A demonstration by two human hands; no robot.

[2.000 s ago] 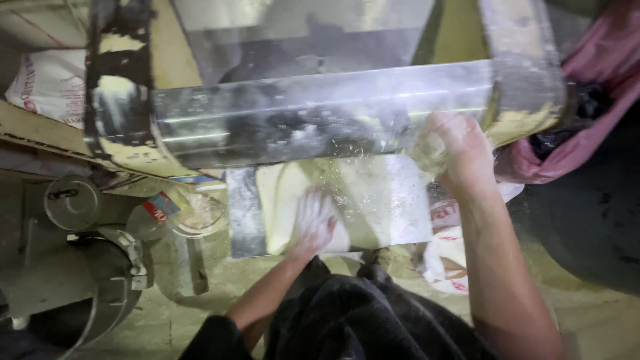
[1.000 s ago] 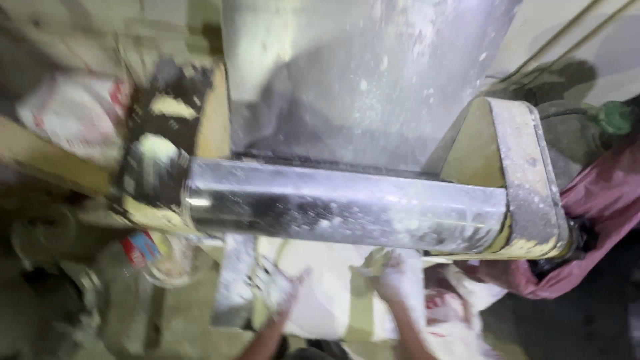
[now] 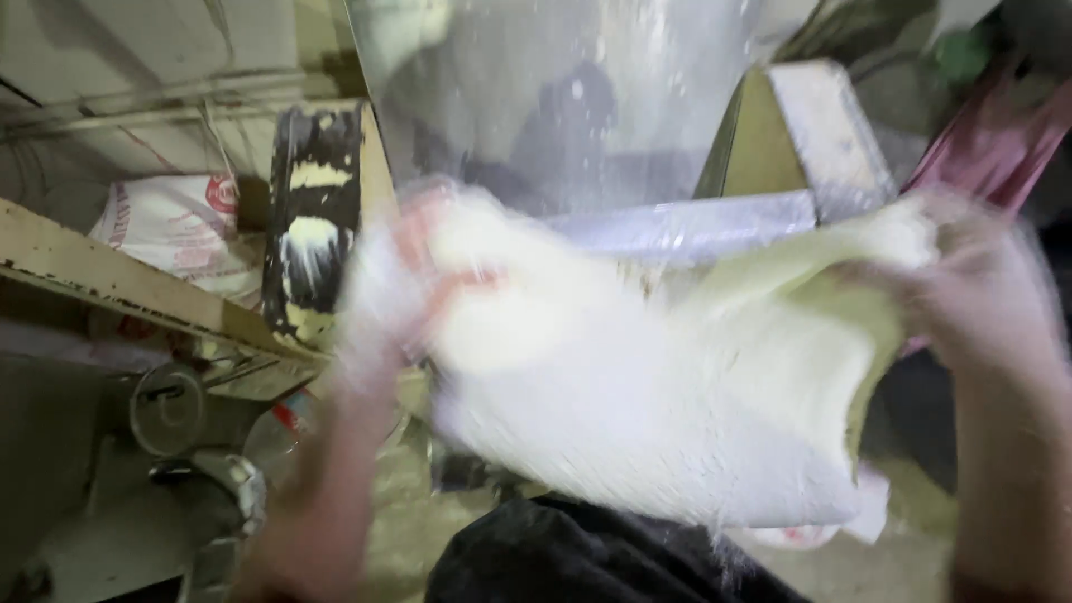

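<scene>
A wide, floury sheet of dough point(image 3: 620, 394) hangs between my two hands in front of the machine's metal roller point(image 3: 687, 226), hiding the roller's left part. My left hand point(image 3: 427, 268), blurred and white with flour, grips the dough's upper left. At the upper right, my right hand point(image 3: 963, 260) holds the other end, where the dough folds over and bunches. Some flour falls from the lower edge. Behind the roller rises a sloping metal plate point(image 3: 578, 109) dusted with flour.
Worn side housings stand left point(image 3: 314, 226) and right point(image 3: 829, 134) of the roller. A printed white sack point(image 3: 172, 222) lies at the left above a metal beam point(image 3: 126, 276). Pink cloth or plastic point(image 3: 997, 142) hangs at the right. A round metal vessel point(image 3: 218, 494) is at lower left.
Both hands have come up from below the roller, lifting the dough sheet in front of it. Earlier the dough lay on the surface beneath the roller. The view has shifted.
</scene>
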